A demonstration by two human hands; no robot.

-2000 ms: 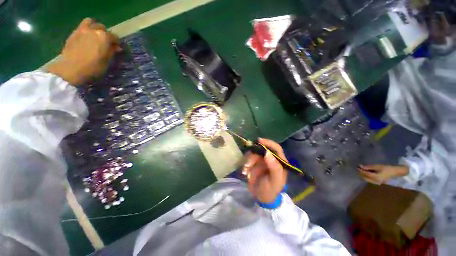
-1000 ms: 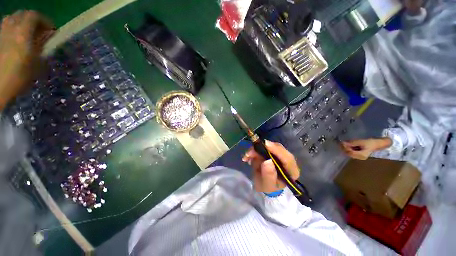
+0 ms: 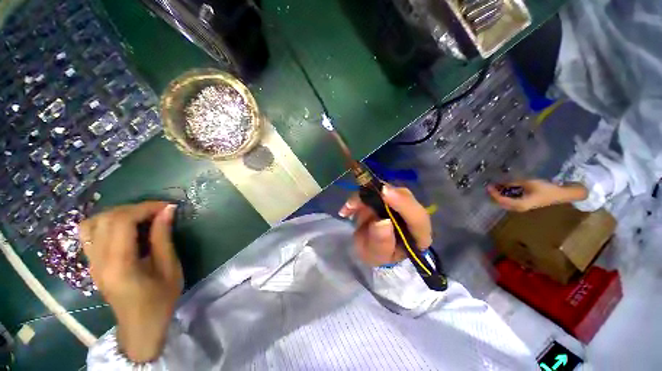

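My right hand [image 3: 392,228] holds the soldering iron [image 3: 374,192] like a pen, its tip pointing up and left above the green mat's edge. My left hand [image 3: 138,268] is over the mat beside the heap of small pink and white parts [image 3: 64,253], fingers bent towards the thumb. Its fingertips are near the mat; whether they hold something small cannot be told. The round tub of silver shavings [image 3: 218,119] stands between the iron and the plastic tray [image 3: 54,109] with rows of small modules. The iron is apart from the tub.
A black fan [image 3: 218,32] is behind the tub. Pale tape [image 3: 272,174] runs under the tub. At upper right is a black unit with a metal-framed tray [image 3: 493,22]. Another person's hand [image 3: 537,196] is right, above a cardboard box [image 3: 552,239] and a red box [image 3: 562,297].
My left hand has come from the tray's far upper left to the near side, by the heap of parts. The iron has left the tub. The view has shifted closer to the bench.
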